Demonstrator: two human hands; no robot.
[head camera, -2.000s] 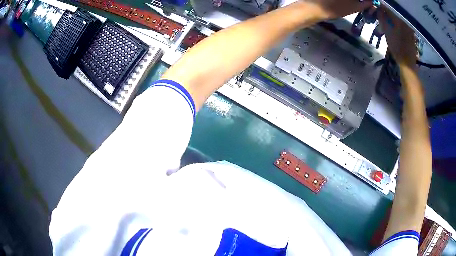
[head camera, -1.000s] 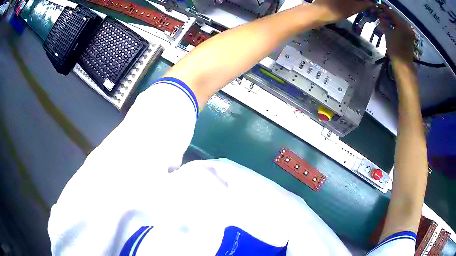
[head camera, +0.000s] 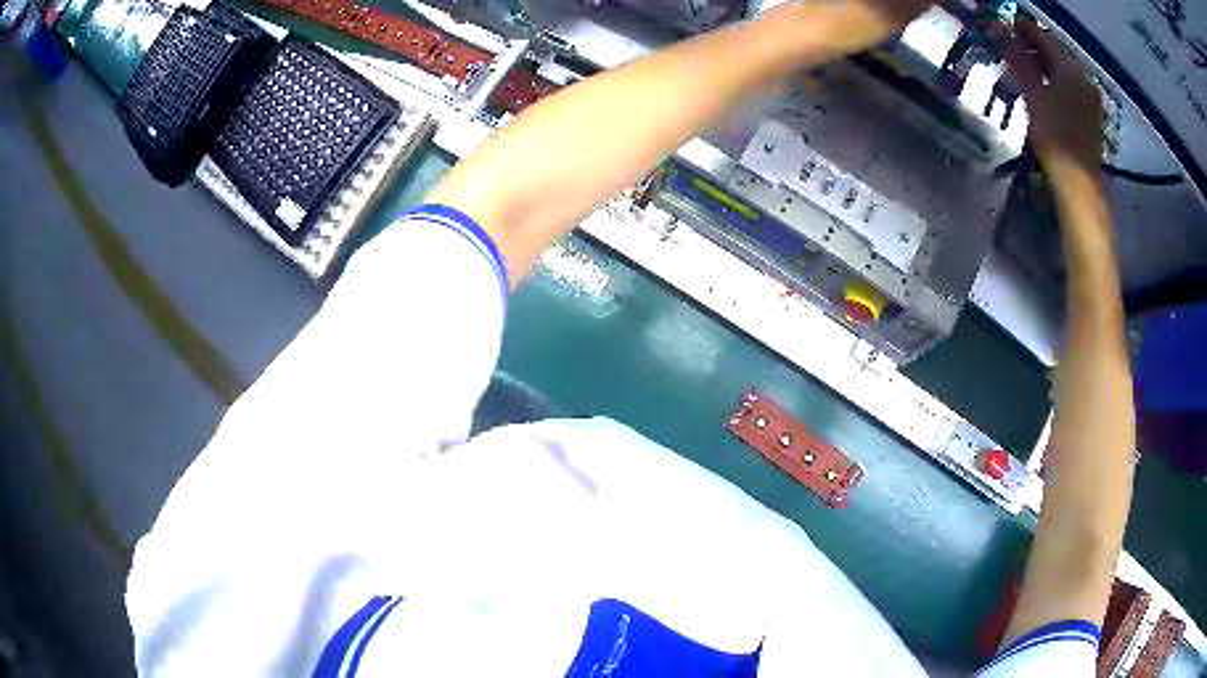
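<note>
My bare left hand (head camera: 890, 13) is at the top edge by the machine head (head camera: 973, 77), partly cut off by the picture's rim. My bare right hand (head camera: 1059, 99) is on the right side of the same head, its fingers dark and blurred. What the fingers touch or hold cannot be told. Below the head lies the silver machine station (head camera: 946, 219) with a pale raised plate (head camera: 827, 195) on top. An emergency stop (head camera: 863, 303) sits on its front beside the control panel (head camera: 741, 212).
A red-brown carrier fixture (head camera: 794, 448) lies on the green mat. A white rail (head camera: 741, 294) runs behind it to a red-button box (head camera: 993, 462). Black component trays (head camera: 307, 137) and a pale rack (head camera: 318, 252) are left. Stacked carriers (head camera: 1125, 623) are lower right. The machine cover (head camera: 1149, 66) is top right.
My left hand has moved slightly left along the machine head, and more white metal shows between the hands. My right hand has stayed at the head's right side.
</note>
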